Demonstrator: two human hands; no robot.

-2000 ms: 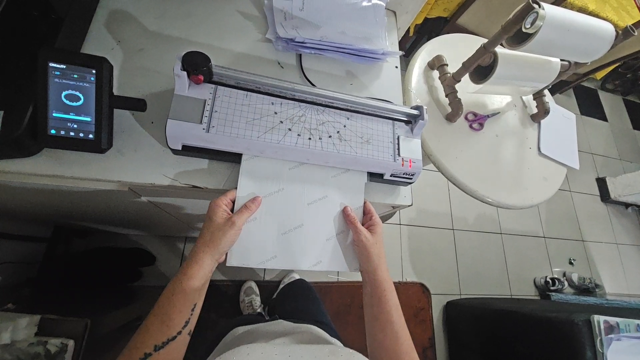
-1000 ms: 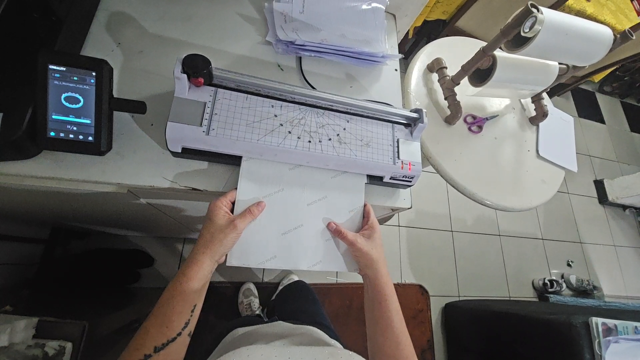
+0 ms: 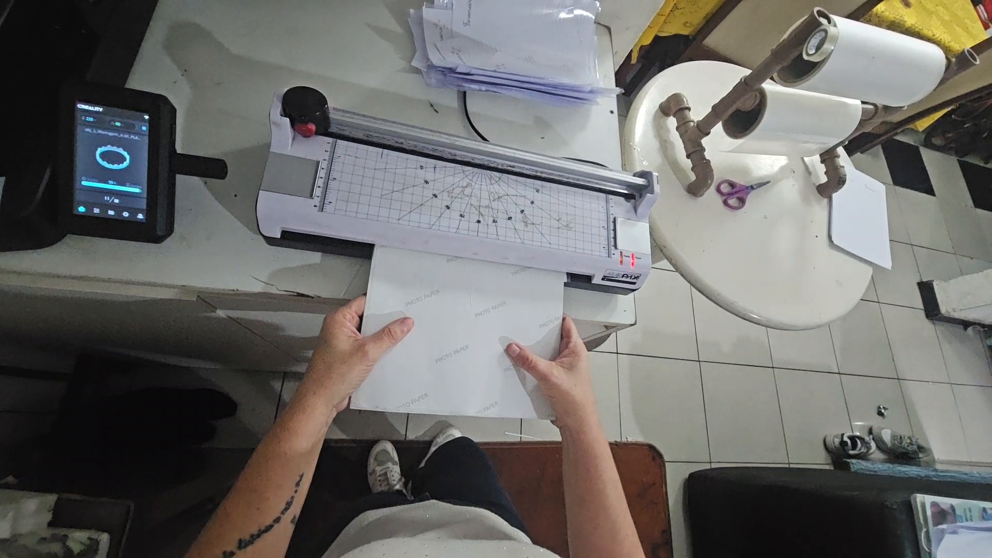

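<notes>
A sheet of photo paper (image 3: 465, 333), printed side up with repeated grey lettering, has its far edge hidden under the front of a white laminator with a built-in rotary trimmer (image 3: 465, 198). My left hand (image 3: 353, 349) pinches the sheet's left edge, thumb on top. On the right edge, my right hand (image 3: 554, 368) grips it the same way, its thumb lying further in. Two red lights glow at the machine's right end. The trimmer's black and red cutter head (image 3: 305, 108) rests at the left end of its metal rail. The fingers under the paper are hidden.
The machine sits along the edge of a white table (image 3: 209, 232). A lit touchscreen (image 3: 112, 159) stands left; behind lie stacked plastic sleeves (image 3: 511, 46). On a round white table (image 3: 767, 263) at right are purple scissors (image 3: 736, 194), white paper (image 3: 860, 217) and film rolls (image 3: 860, 58) on brown pipes.
My right thumb has shifted left, further onto the sheet, since the earliest frame. Both hands keep hold of the paper, which has hardly moved.
</notes>
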